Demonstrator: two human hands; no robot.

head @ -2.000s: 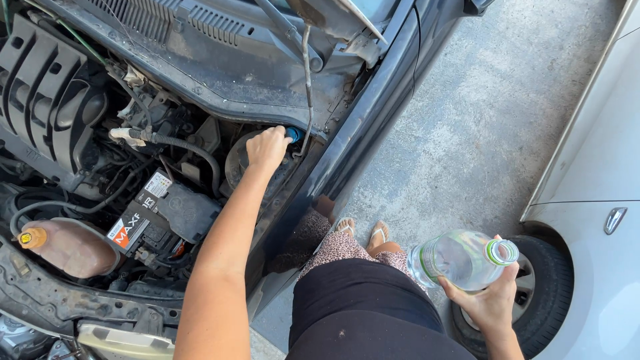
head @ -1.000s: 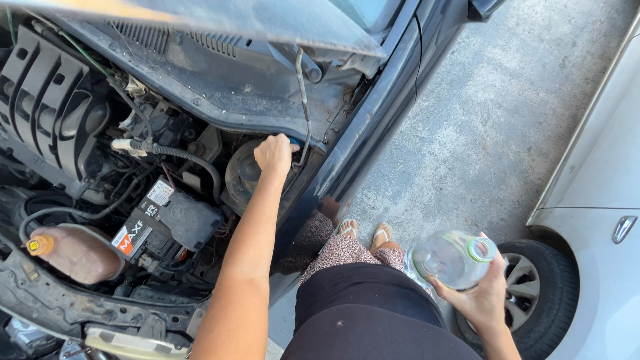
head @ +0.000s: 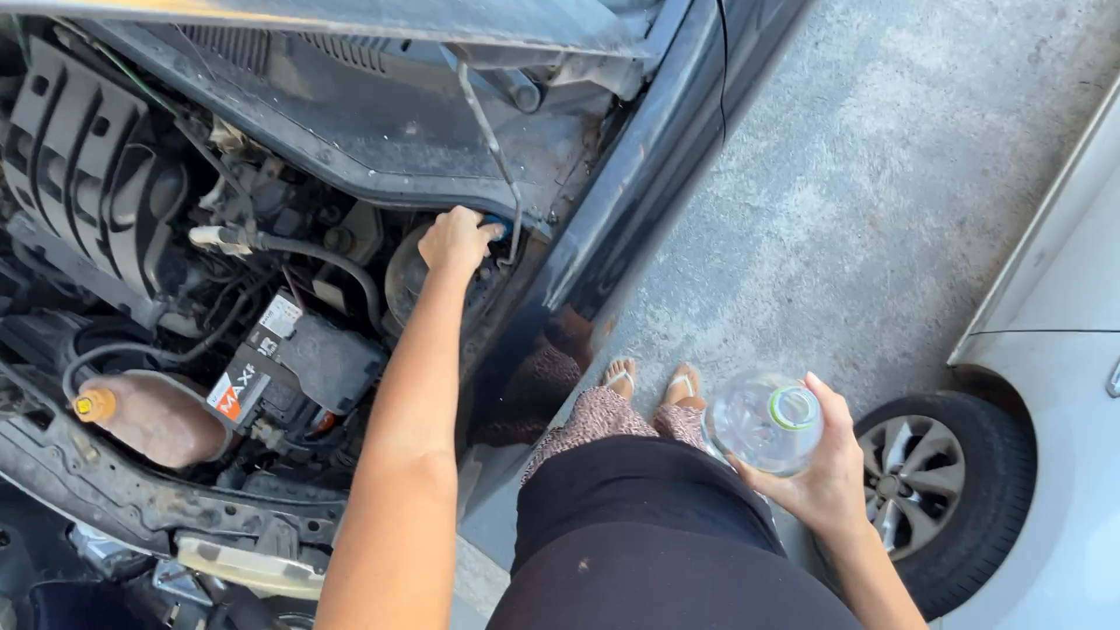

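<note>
My left hand [head: 455,241] reaches into the engine bay with its fingers closed on a blue cap [head: 499,228], beside the suspension strut tower and the foot of the metal hood prop rod [head: 490,144]. Most of the cap is hidden by the fingers. In my right hand [head: 818,464] is a clear plastic bottle [head: 744,420], held out over the ground. Its uncapped mouth, with a green ring, points up toward me. How much liquid it holds, I cannot tell.
Left of my arm are the car battery [head: 297,359], the coolant reservoir [head: 162,420] with its yellow-orange cap, and the engine cover [head: 83,166]. The raised hood's edge [head: 350,19] crosses the top. The dark fender [head: 595,236] lies between my arms; a light car's wheel [head: 945,499] stands at the right.
The bottle has tilted, so its mouth faces me more. My left hand stays at the blue cap. The hood's edge has come into view at the top.
</note>
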